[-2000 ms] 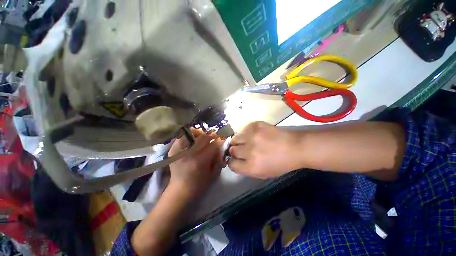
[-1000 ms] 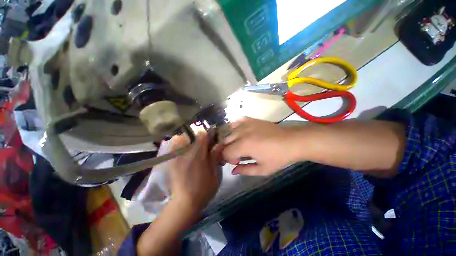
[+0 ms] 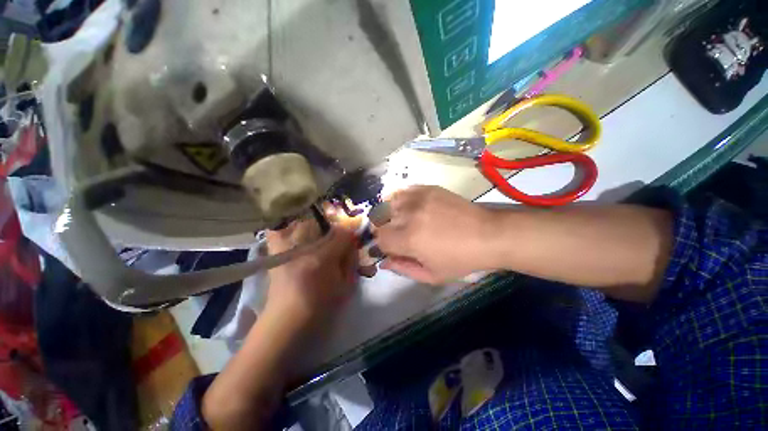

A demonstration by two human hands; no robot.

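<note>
My left hand is at the needle area of the cream-white sewing machine, fingers bent over cloth. The light grey garment panel shows left of this hand, with a black strip beside it. My right hand meets the left fingertips just right of the needle area. Its thumb and fingers pinch a small pale and dark edge of the cloth. A dark band sits on a right finger. The hands hide most of the cloth, and glare blurs the presser foot.
Scissors with yellow and red loops lie right of the needle, blades towards it. A green control panel is behind. Pink snips or a pen and a black pouch lie farther right. A curved guard bar crosses before the left hand.
My left hand has shifted slightly left and my right hand slightly up. The right fingers, spread a second ago, are closer together. The machine head appears shifted right and larger in view.
</note>
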